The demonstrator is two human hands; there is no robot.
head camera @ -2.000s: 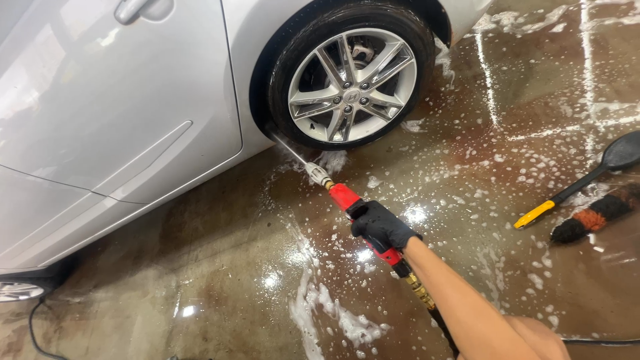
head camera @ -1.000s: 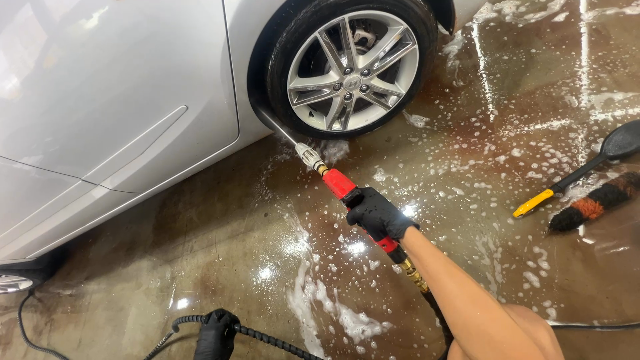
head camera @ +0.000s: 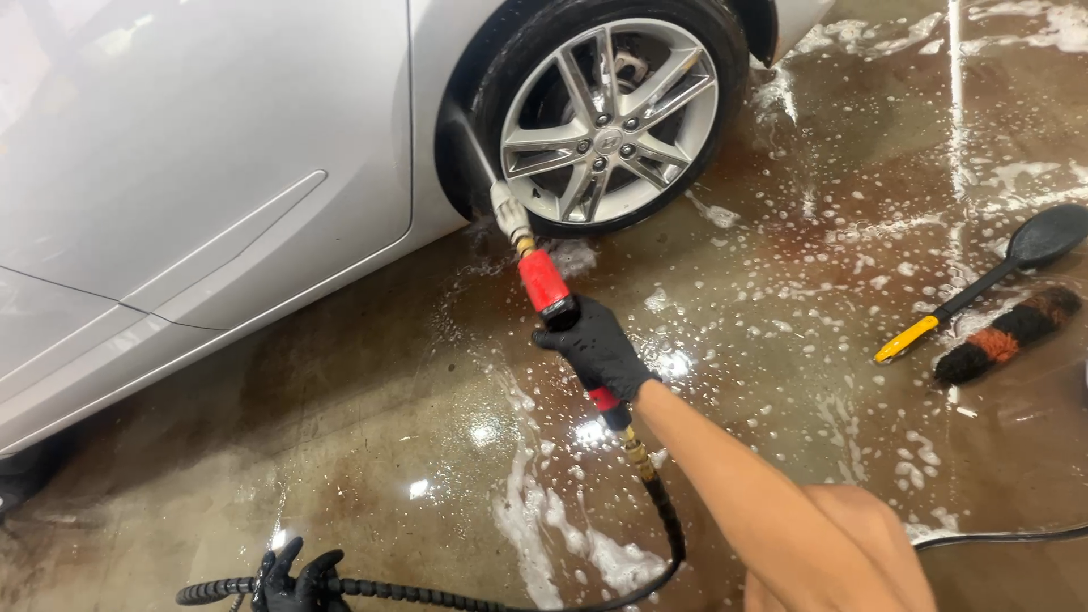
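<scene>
My right hand [head camera: 599,348], in a black glove, grips a red and black pressure-washer gun [head camera: 544,282]. A thin jet of water leaves its pale nozzle [head camera: 510,211] and hits the gap between the tire [head camera: 480,127] and the wheel arch of a silver car [head camera: 255,102]. The alloy wheel [head camera: 608,140] is just right of the nozzle. At the bottom left, my left hand [head camera: 299,582], also gloved in black, is at the black spiral-wrapped hose [head camera: 408,592]. Its fingers are spread, with the hose passing across the palm; the frame's edge cuts off part of the hand.
Foam streaks and puddles cover the wet floor [head camera: 357,433]. At right lie a black brush with a yellow grip end [head camera: 908,338] and a fluffy black and orange wheel brush [head camera: 994,344]. A dark cable [head camera: 1003,537] runs along the lower right.
The jet has moved up along the wheel arch, and the gun points more steeply upward. My left hand, out of view two seconds ago, was closed on the hose one second ago; its fingers have spread.
</scene>
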